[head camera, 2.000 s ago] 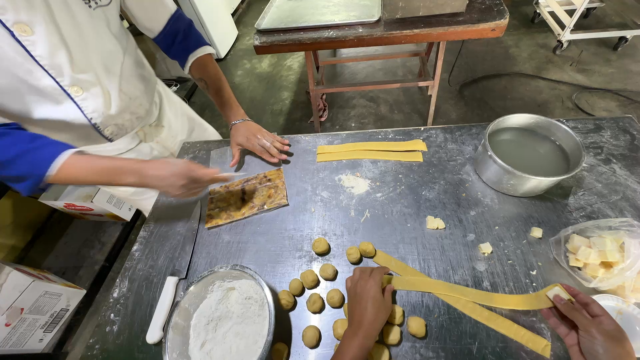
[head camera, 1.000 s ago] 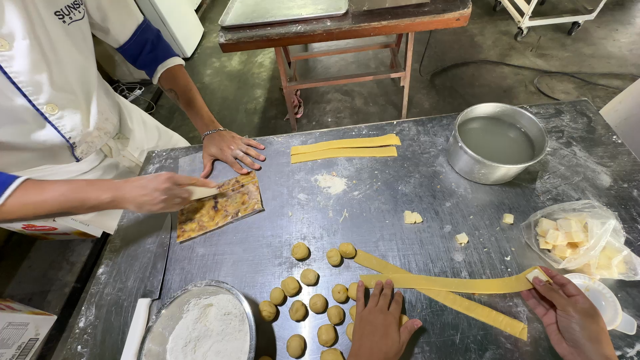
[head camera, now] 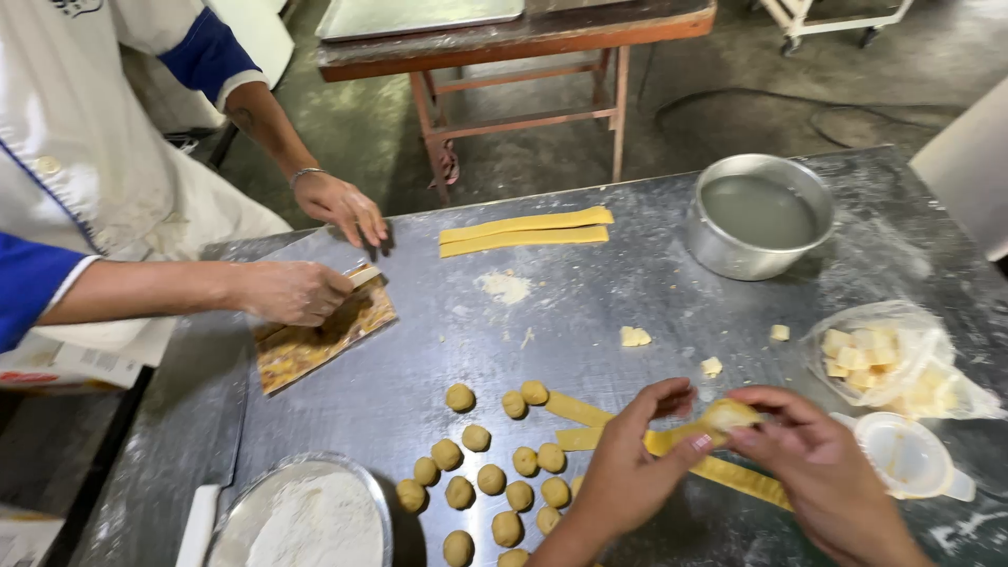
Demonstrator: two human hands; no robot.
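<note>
My right hand [head camera: 815, 465] grips the end of a yellow dough strip [head camera: 669, 438], which is folded around a pale piece [head camera: 728, 417] between its fingers. My left hand [head camera: 638, 465] is beside it, thumb at the strip and fingers apart; whether it pinches the dough is unclear. A second dough strip [head camera: 740, 480] lies on the table, crossing under the first and partly hidden by my hands. Several dough balls [head camera: 491, 479] sit left of my left hand. Pale cubes [head camera: 858, 358] fill an open plastic bag beyond my right hand.
A co-worker's hand [head camera: 295, 293] holds a pale scraper over a brown-yellow slab [head camera: 327, 346]. A metal bowl of flour [head camera: 315, 520], a white-handled knife [head camera: 198, 524], a round pan of liquid [head camera: 760, 216], a plastic lid [head camera: 902, 455] and two more dough strips [head camera: 524, 231] are on the table.
My left hand has lifted from the strip and moved right, close to my right hand. The strip's right end has been raised and folded around the pale piece.
</note>
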